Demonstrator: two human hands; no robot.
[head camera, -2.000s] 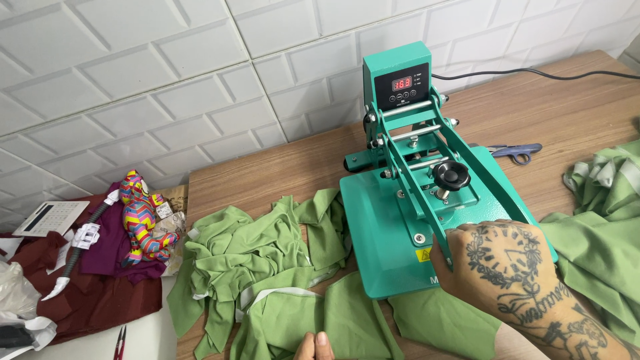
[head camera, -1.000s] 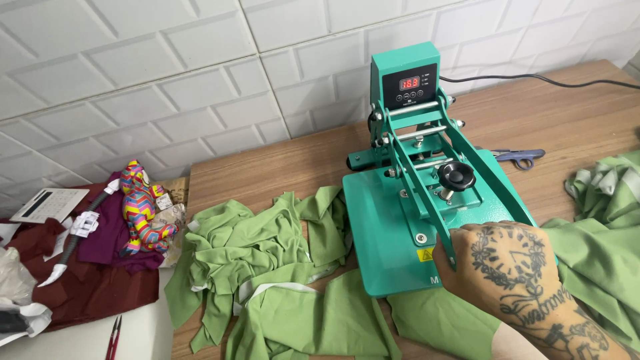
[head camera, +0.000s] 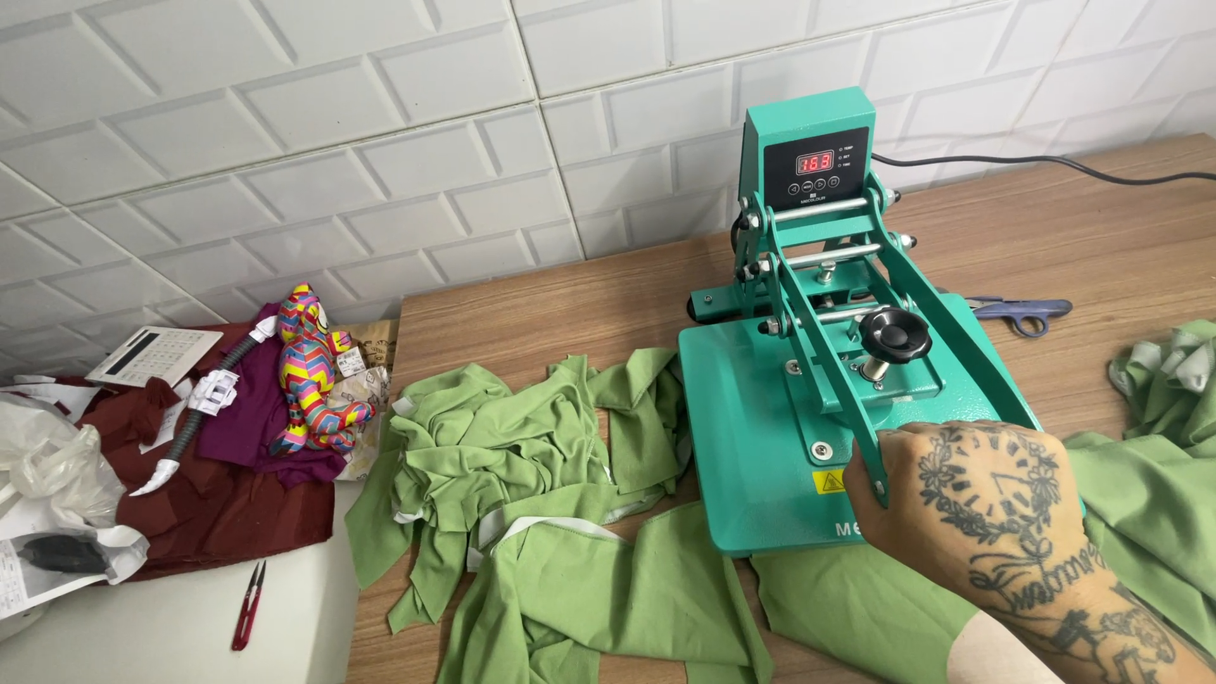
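A teal heat press (head camera: 750, 437) with a lit red digital display stands on the wooden table, its upper plate lowered. My right hand (head camera: 978, 513) is closed around the front of its lever handle. A piece of green fabric (head camera: 855, 608) sticks out from beneath the plate's front edge. Left of the press lies a heap of green fabric pieces (head camera: 503, 446), with a wider green piece (head camera: 608, 589) in front of it. At the lower right a bare forearm passes beside the tattooed one; its hand is hidden, so I cannot tell what my left hand does.
Blue-handled scissors (head camera: 1021, 309) lie behind the press, near a black cable (head camera: 1026, 161). More green fabric (head camera: 1149, 513) is at the right. On the left are maroon cloth (head camera: 237, 513), a colourful patterned figure (head camera: 309, 370), a calculator (head camera: 157, 356) and red thread snips (head camera: 249, 608).
Two seconds ago fingertips showed at the bottom edge over the green fabric; they are gone from there. My right hand stays on the press handle.
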